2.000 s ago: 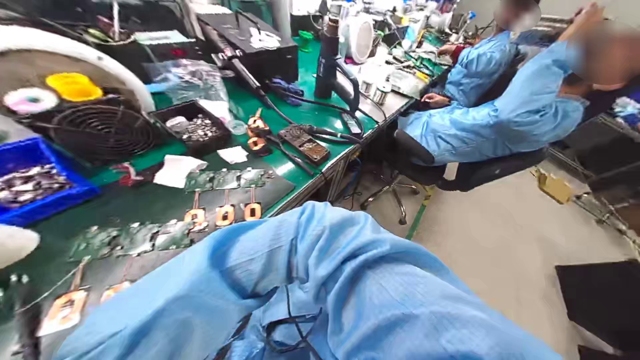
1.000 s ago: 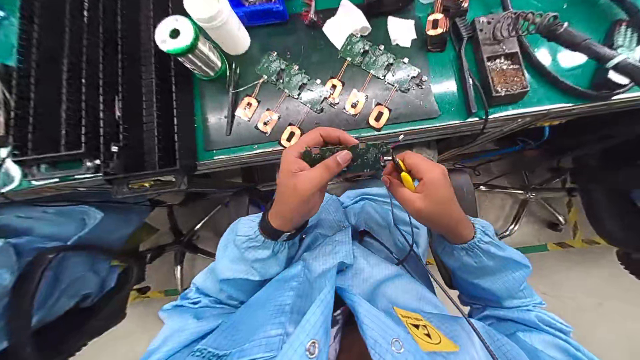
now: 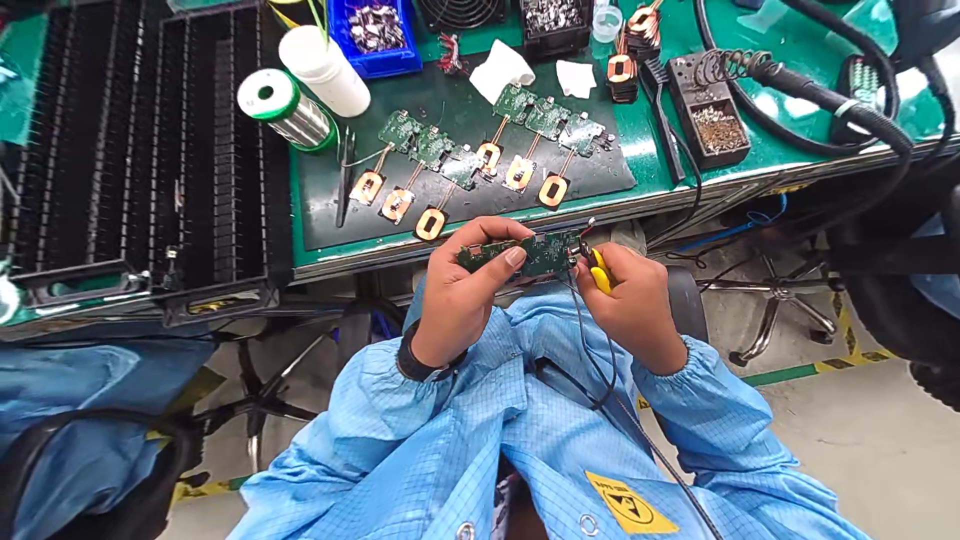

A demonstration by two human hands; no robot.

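Observation:
My left hand pinches a green circuit board panel between thumb and fingers, just off the table's front edge. At the panel's right end, my right hand holds a small tool with yellow handles, probably cutters or pliers; its tip is against or close to the board's end parts. A thin dark cable hangs from near my right fingers over my lap. On the black mat lie several green boards with copper coils wired to them. A wrist strap circles my left wrist.
Tweezers, a solder wire spool, a white bottle and a blue bin of metal parts stand at left. Black slotted racks lie farther left. At right are a black brush and a soldering iron stand. Chairs flank me.
The view has swung from the room at right to the bench. Both hands, out of sight two seconds ago, hold the board and tool now, much as they did one second ago.

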